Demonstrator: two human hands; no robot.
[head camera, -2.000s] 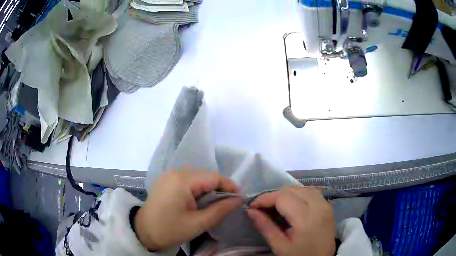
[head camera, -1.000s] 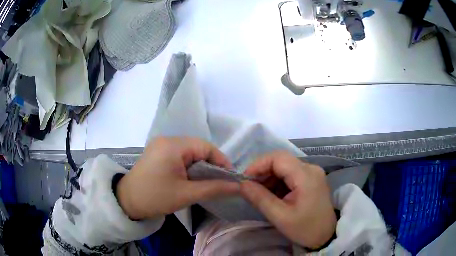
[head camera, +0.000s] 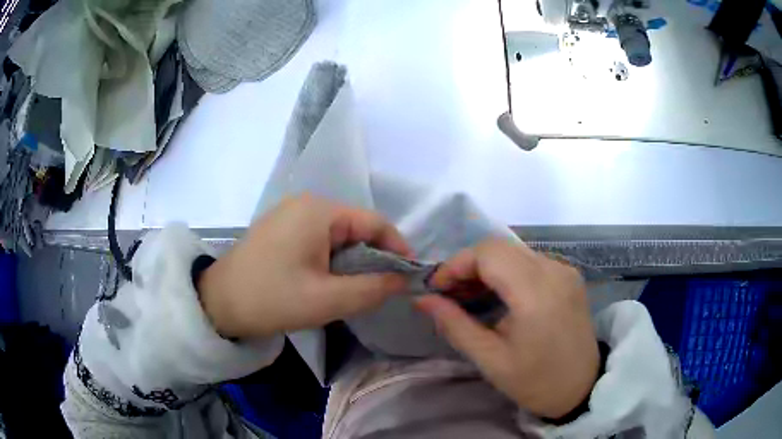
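A grey garment panel (head camera: 321, 159) with a paler smooth back lies folded on the table and drapes over its front edge towards my lap. My left hand (head camera: 300, 273) pinches its folded seam edge (head camera: 373, 259) between thumb and fingers. My right hand (head camera: 514, 326) pinches the same edge just to the right, fingertips nearly touching those of my left hand. The edge is held above the lap, at the table's front edge. The fingers hide part of the fold.
The sewing machine bed (head camera: 592, 103) is at upper right, with a black strap (head camera: 736, 21) beyond. Rounded grey cut pieces (head camera: 244, 39) and loose greenish-grey fabric (head camera: 116, 81) lie upper left. A ruler-marked strip (head camera: 686, 249) runs along the front edge. A blue crate (head camera: 724, 334) stands below right.
The view has tilted down, so the table and machine sit higher in the picture. Both hands keep their pinch on the seam edge, which is now more bunched between the fingertips.
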